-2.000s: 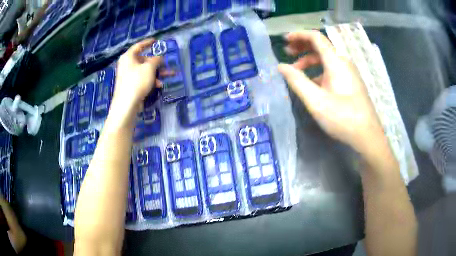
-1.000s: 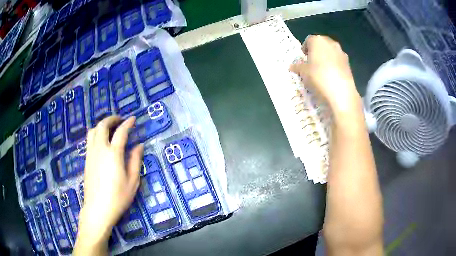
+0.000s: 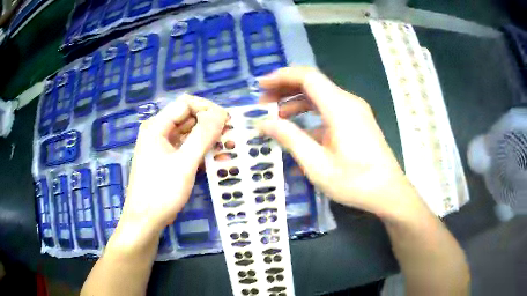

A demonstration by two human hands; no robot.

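A long white sticker sheet (image 3: 248, 202) with two columns of dark round and diamond-like holes hangs over the blue phone cases (image 3: 216, 49). My left hand (image 3: 179, 150) pinches the sheet's upper left edge between thumb and fingers. My right hand (image 3: 323, 139) is at the sheet's upper right corner, its thumb over the front and its fingers spread behind; whether it grips the sheet or a sticker is unclear. The cases lie in rows on a clear wrinkled blister tray (image 3: 297, 43). Several cases have pale camera rings at a top corner. Sheet and hands hide some cases.
Spare sticker sheets (image 3: 425, 127) lie on the dark green bench at right. A white fan (image 3: 511, 153) stands at the right edge, and part of another white object (image 3: 6, 115) shows at far left. Another tray of blue cases (image 3: 104, 17) lies beyond the main one.
My right hand has come back from the spare sheets to above the tray. My left hand has left the sideways case. A white sticker sheet is now held over the cases.
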